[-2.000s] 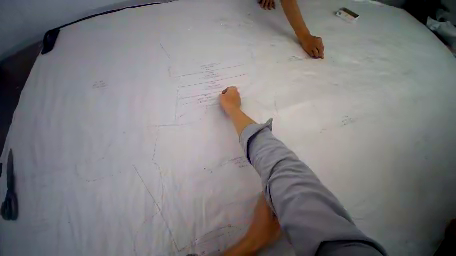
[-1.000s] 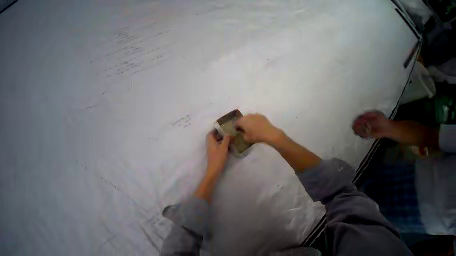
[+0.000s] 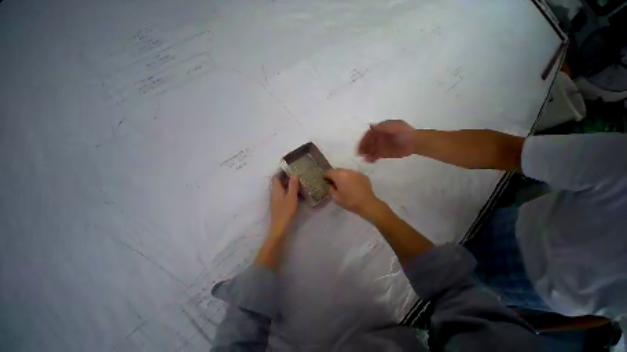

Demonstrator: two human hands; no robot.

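The shallow brown pin box, open on top with pale, glinting contents, is over the white marker paper at the middle of the view. My left hand holds its left side, with the thumb at the near left rim. My right hand holds its right side, fingertips at the rim. Whether anything else is between my right fingertips cannot be told. The paper carries thin pattern lines and handwriting.
Another person stands at the right table edge, with a bare hand reaching over the paper just beyond my right hand. A dark bar lies at the far right edge. An off-white bin stands beyond that edge.
My right fingers have moved from inside the pin box to its right rim. The other person's hand has moved left over the paper, and the reddish thing it held no longer shows.
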